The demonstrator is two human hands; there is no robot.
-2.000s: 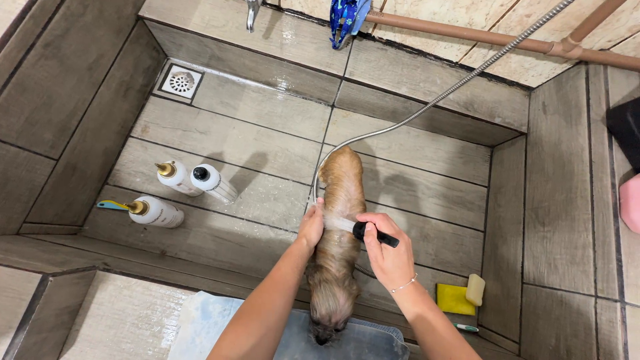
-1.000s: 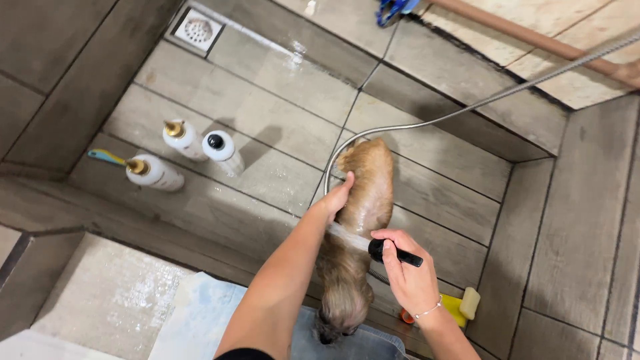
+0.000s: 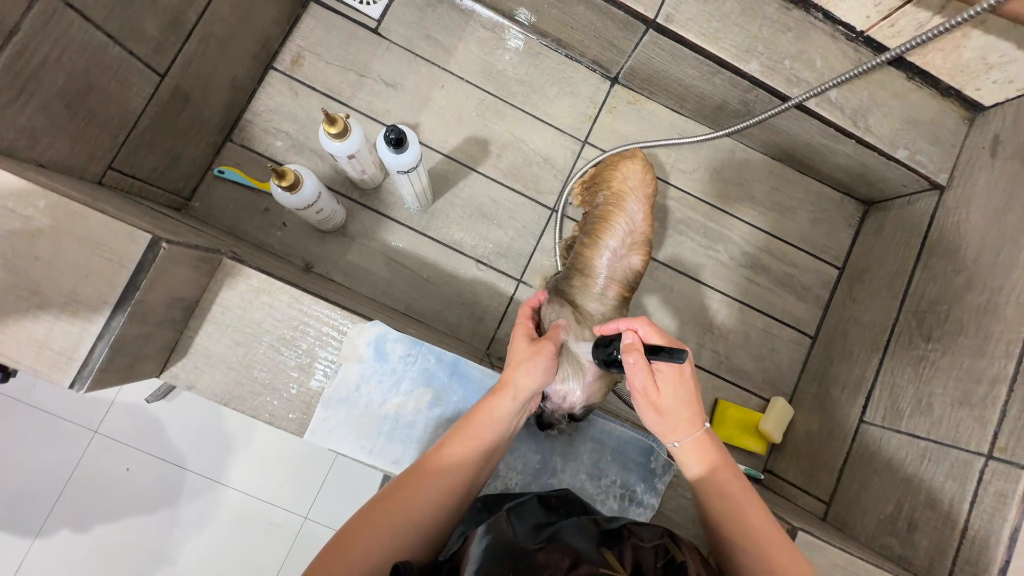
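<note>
A small wet tan dog [image 3: 612,232] stands in the tiled washing basin, its head toward me at the basin's near edge. My left hand [image 3: 534,344] cups the side of its neck and head, the thumb lying on the wet fur. My right hand [image 3: 652,372] is closed around a black shower head [image 3: 620,354], whose spray falls on the back of the dog's head. A metal shower hose [image 3: 720,132] comes from the upper right and curves down along the dog's left side in the picture; part of it is hidden beneath the dog.
Two bottles with gold nozzles [image 3: 308,198] [image 3: 352,150] and a black-capped bottle [image 3: 406,168] stand at left, near a blue-and-yellow handle [image 3: 240,178]. A yellow sponge cloth [image 3: 739,426] and a pale bar [image 3: 776,420] lie at right. A bluish mat [image 3: 392,392] covers the near ledge.
Both hands have moved from the dog's back to its neck and head, and the spray has moved with them. The view has shifted.
</note>
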